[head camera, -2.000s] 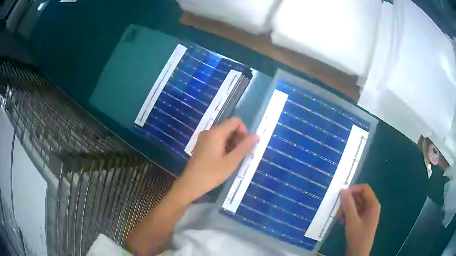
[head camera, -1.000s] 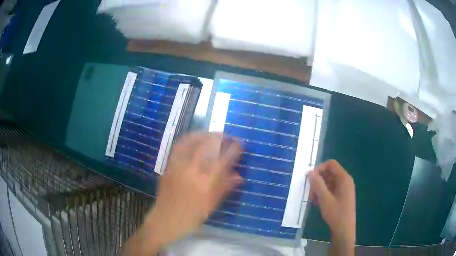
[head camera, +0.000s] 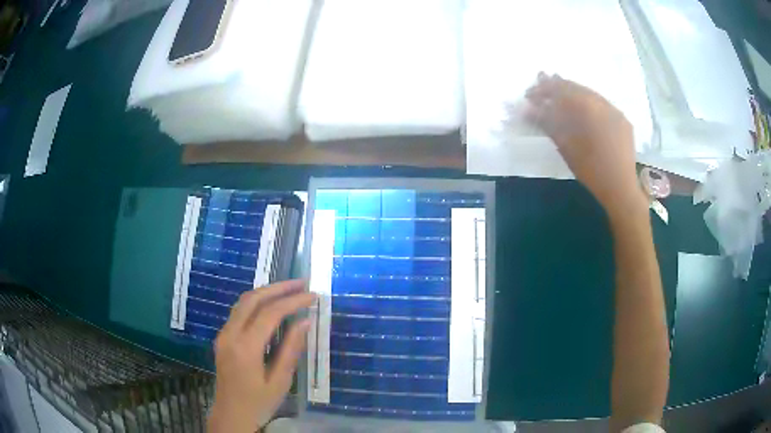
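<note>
The blue solar cell layer (head camera: 389, 338) lies on a glass sheet with a pale rim, in front of me. White insulating strips (head camera: 466, 304) run along its two long sides. My left hand (head camera: 264, 338) is at its left edge, fingers apart, fingertips by the left strip; I see nothing held. My right hand (head camera: 583, 135) is over the white sheet pile (head camera: 524, 42) at the back, fingertips blurred against the white; whether it grips a sheet cannot be told. A laid-up panel stack (head camera: 224, 262) with a blue top sits to the left.
White film piles (head camera: 385, 68) stand at the back on brown cardboard (head camera: 338, 153). A phone (head camera: 200, 30) lies on the left pile. A tape roll (head camera: 654, 183) and crumpled film (head camera: 734, 207) are at the right. Glass packs (head camera: 93, 372) stand lower left, below the bench edge.
My right hand has left the panel's right edge and reached up to the white pile at the back. My left hand has moved off the cells to the panel's left edge. The view has turned.
</note>
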